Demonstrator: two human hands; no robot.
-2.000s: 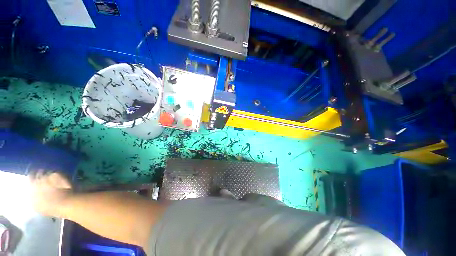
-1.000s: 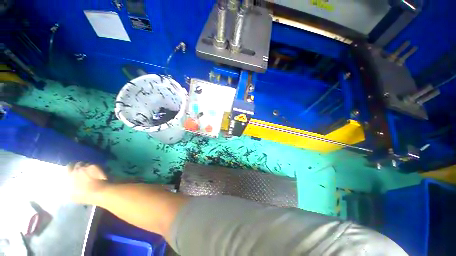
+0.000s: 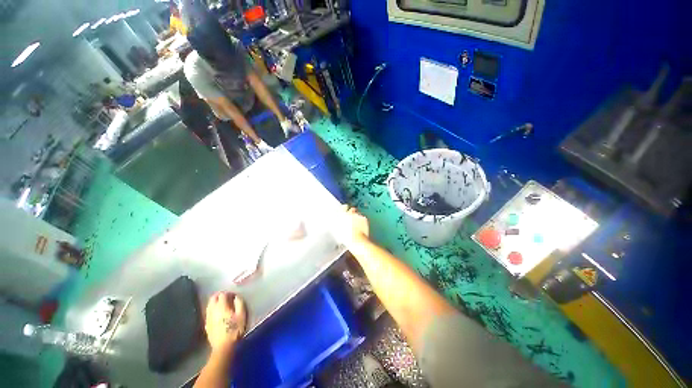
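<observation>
A black flat part with rounded corners (image 3: 173,322) lies on the shiny metal bench (image 3: 292,282). My left hand (image 3: 225,317) rests on the bench just right of the part, apart from it, with fingers curled down; its palm side is hidden. My right hand (image 3: 353,227) is at the bench's far right corner, washed out by glare. I see nothing held in it, but its fingers are unclear. A thin reddish-edged item (image 3: 250,265) lies in the glare between my hands.
A clear bottle (image 3: 72,339) and a white crumpled item (image 3: 102,314) are at the bench's left end. A blue bin (image 3: 307,337) is below the front edge. Right are a white scrap bucket (image 3: 438,193) and control box (image 3: 535,227). Another person (image 3: 228,83) stands beyond the bench.
The view has swung left, bringing the bench, the black part, my left hand and the other person into sight. My right hand stays at the bench corner.
</observation>
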